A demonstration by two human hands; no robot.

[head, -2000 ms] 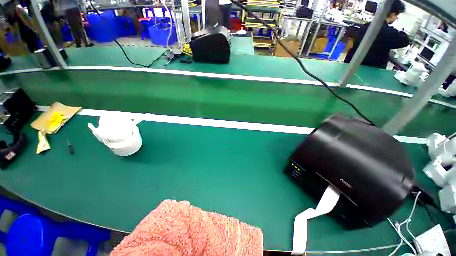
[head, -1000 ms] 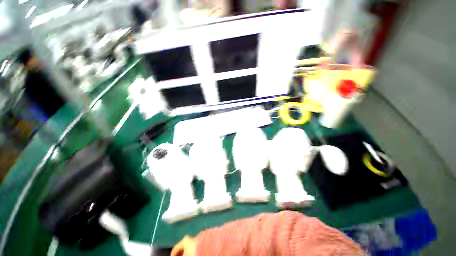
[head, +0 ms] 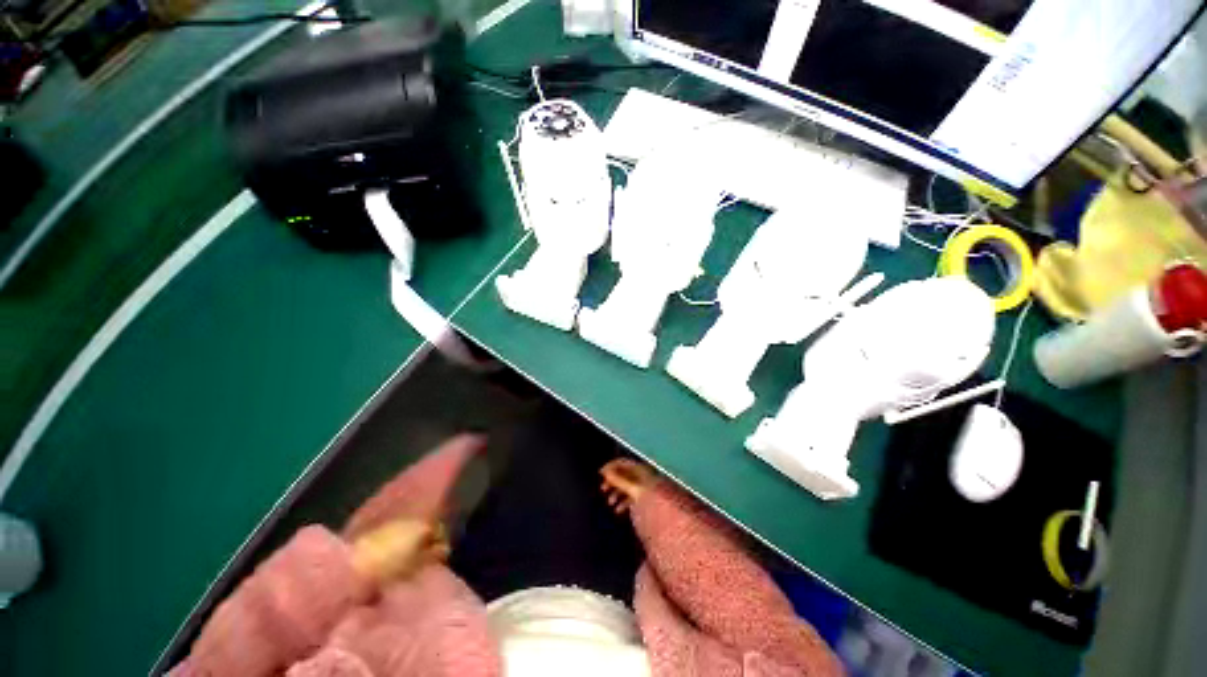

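White security cameras stand in a row on the green bench. The leftmost camera (head: 563,192) shows a dark lens ring with dots, and the rightmost camera (head: 913,331) has a thin white antenna low on its side. My left hand (head: 430,489) is blurred in front of the bench edge, below the printer and away from the cameras. My right hand (head: 625,484) is small, by the bench edge below the row, with its fingers partly bent. Neither hand touches a camera. I see nothing clearly held in either hand.
A black label printer (head: 351,132) at upper left has a white strip (head: 404,278) curling to the bench edge. Behind the cameras are a keyboard (head: 847,179) and monitor (head: 874,66). To the right are yellow tape (head: 989,265), a red-capped bottle (head: 1105,337) and a mouse (head: 986,454) on a black pad (head: 927,509).
The view has swung right from the single camera to the printer, then to the camera row and monitor. Both hands now show below the bench edge; earlier only a sleeve showed.
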